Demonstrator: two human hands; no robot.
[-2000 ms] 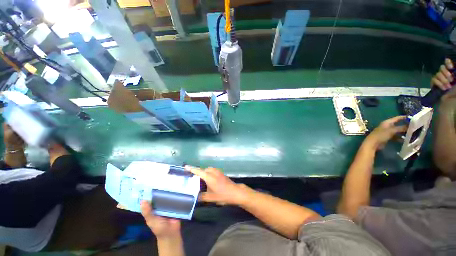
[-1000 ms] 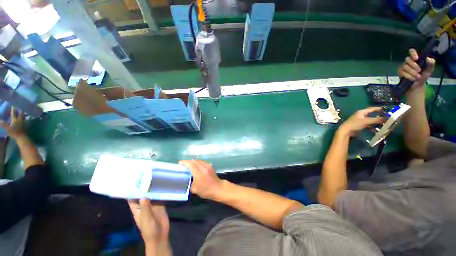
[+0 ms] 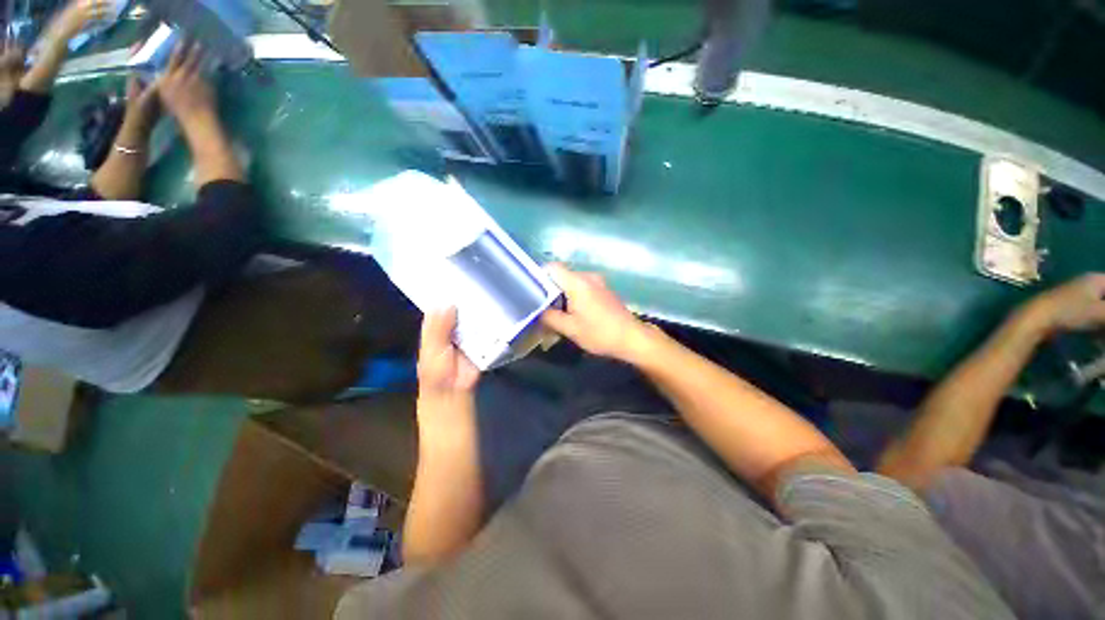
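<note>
A white and light blue retail box [image 3: 467, 267] with a dark printed picture is held over the bench's near edge, its upper left end on or just above the bench. My left hand [image 3: 446, 354] grips its lower left side near the bottom. My right hand [image 3: 591, 315] holds its lower right end, some fingers hidden behind it. A small brown flap shows under that end. Several open blue boxes [image 3: 570, 109] stand side by side on the green bench [image 3: 776, 218] beyond it.
A screwdriver [image 3: 723, 55] hangs above the pale rail. A cream device housing [image 3: 1008, 218] lies at the right, near a neighbour's arm [image 3: 982, 388]. Another person's hands [image 3: 182, 91] hold a box at the left. A large brown carton [image 3: 261, 521] with small printed pieces stands on the floor.
The view has tilted down and left, showing the floor carton. The held box has turned from nearly level to slanting, its right end lower. Both my hands remain on it.
</note>
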